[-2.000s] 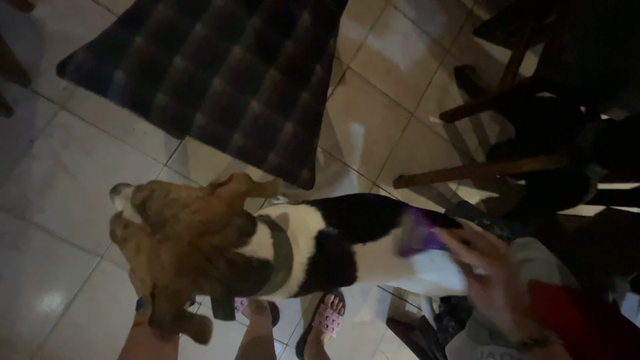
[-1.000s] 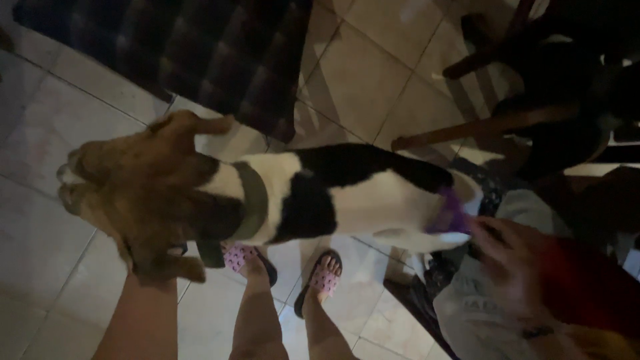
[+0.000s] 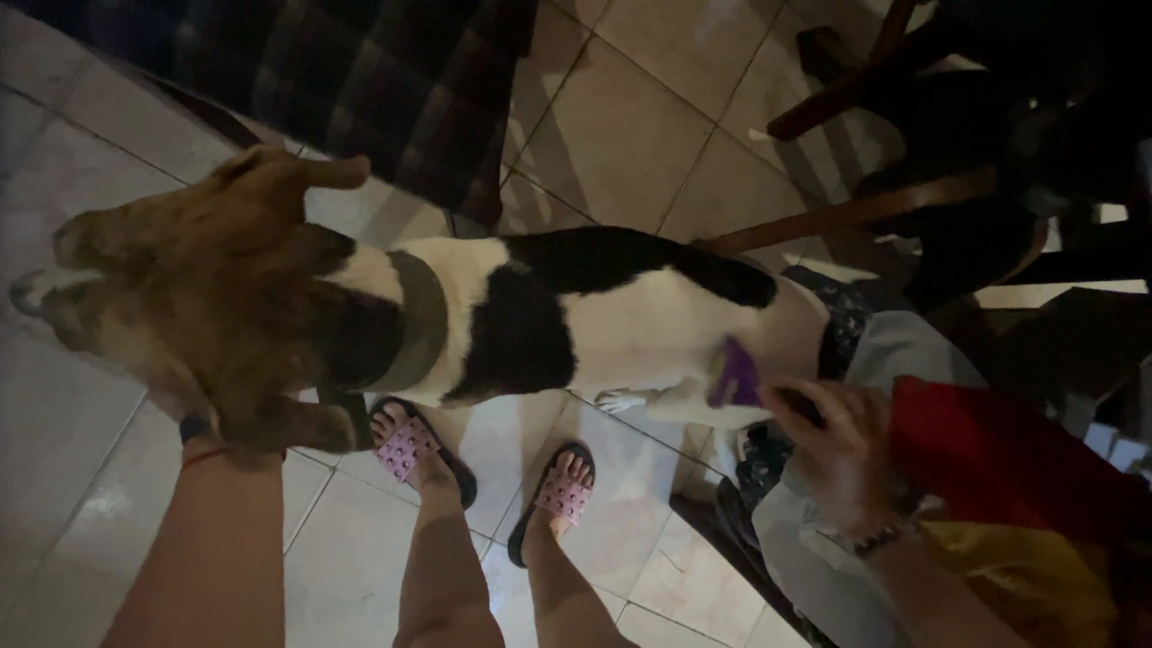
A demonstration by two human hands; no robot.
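A brown, black and white dog (image 3: 630, 324) stands lengthwise across the head view, its brown head at the left and a wide olive-grey collar (image 3: 418, 324) around its neck. My left hand (image 3: 173, 403) is at the underside of the head, mostly hidden by it; a dark band and a thin red one circle that wrist. At the right, my right hand (image 3: 832, 441), with a beaded bracelet, grips a purple grooming tool (image 3: 736, 373) against the dog's near flank by the hindquarters. Blur and dim light hide the tool's exact kind.
Beside the dog's far side lies a dark checked cushion or cover (image 3: 360, 81). Wooden furniture legs (image 3: 855, 211) stand at the upper right. A person in grey, red and yellow clothing (image 3: 999, 450) is close behind the dog. My feet in pink slides (image 3: 409, 445) are on the floor tiles (image 3: 630, 117).
The purple tool has moved from the dog's back near the rump to its near flank, with my right hand on it. The dog's head has shifted left, and the view is closer.
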